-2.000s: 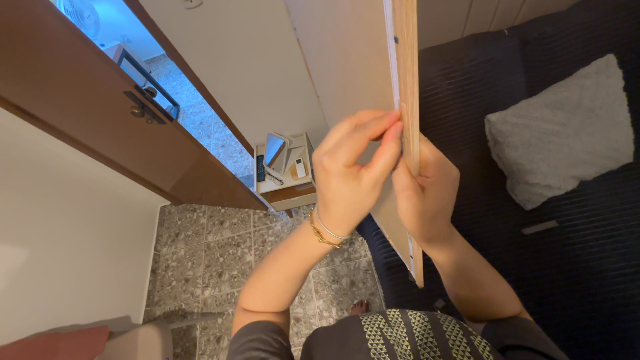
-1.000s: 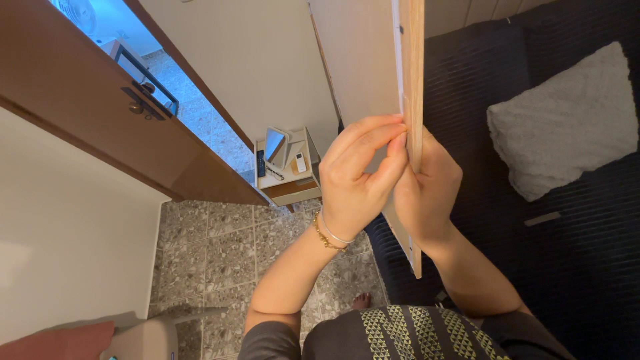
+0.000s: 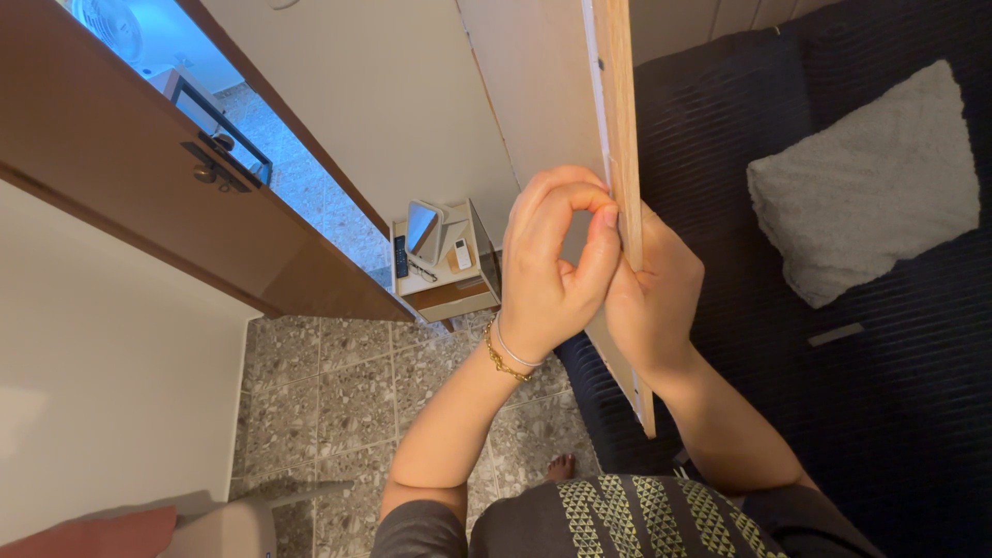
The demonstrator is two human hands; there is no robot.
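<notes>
A tall wooden panel (image 3: 622, 116) stands edge-on before me, with a thin white strip (image 3: 598, 101) running along its edge. My left hand (image 3: 562, 256), with a gold chain bracelet (image 3: 502, 364) at the wrist, pinches thumb and fingertips together at that strip on the panel's left side. What lies between the fingertips is too small to tell. From the right side, my right hand (image 3: 655, 298) grips the panel's edge at the same height, its fingers partly hidden behind the wood. The two hands touch or nearly touch. Below them the panel's lower corner shows.
On the right a dark ribbed cover (image 3: 876, 434) bears a grey cushion (image 3: 868, 182) and a small flat strip (image 3: 835, 335). A nightstand (image 3: 446, 306) with a mirror, glasses and remotes stands beyond the panel. A brown door (image 3: 155, 155) is ajar at left; a chair (image 3: 225, 535) is lower left.
Both hands stay at the panel's edge; the left hand's fingers have shifted slightly in their pinch. More of the panel's left face shows than two seconds ago.
</notes>
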